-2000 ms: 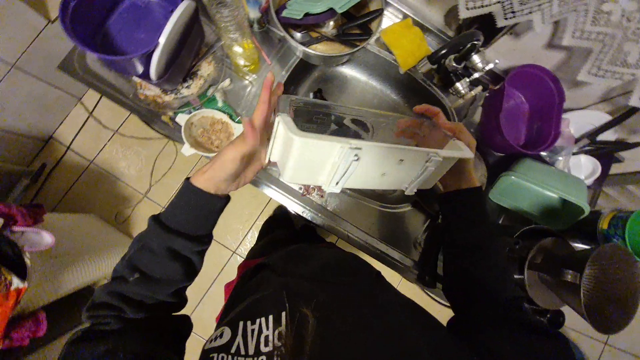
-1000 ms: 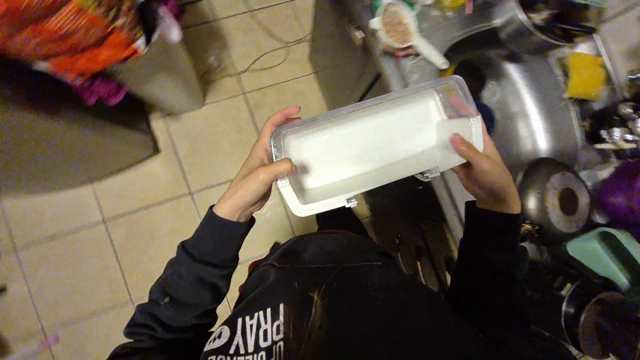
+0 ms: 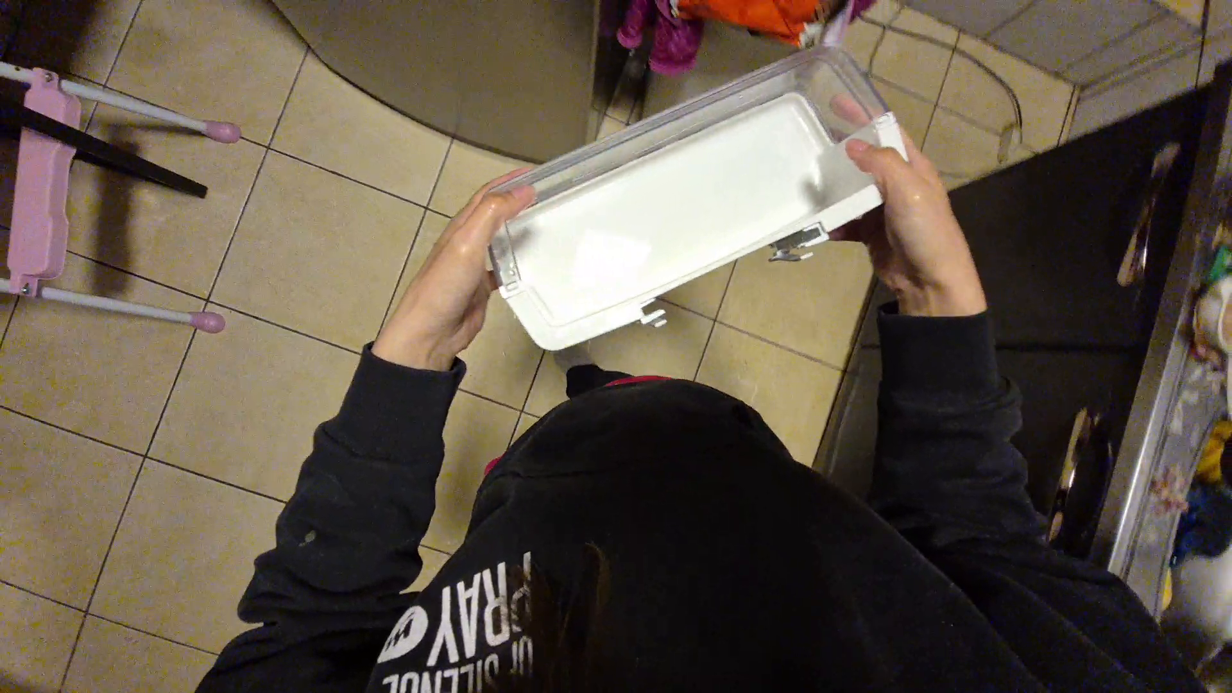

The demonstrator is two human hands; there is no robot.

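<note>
A long rectangular container (image 3: 674,207) with a white base and clear plastic sides is held in the air before my body, tilted up to the right. Its inside looks white and bare. Around its left end my left hand (image 3: 457,260) is closed, thumb on the rim. My right hand (image 3: 905,212) grips the right end, some of its fingers showing through the clear wall. Latches (image 3: 801,243) hang from the long side nearer to me.
Beige floor tiles (image 3: 298,231) lie below. A pink frame with white legs (image 3: 43,192) stands at left. A rounded grey-brown surface (image 3: 462,67) is at the top, orange and magenta items (image 3: 751,19) beside it. Dark cabinets (image 3: 1068,250) and a metal counter edge (image 3: 1145,423) run along the right.
The view has swung from the sink to the floor. Both hands have carried the container away from the sink, and its inside has turned toward me since the oldest frame.
</note>
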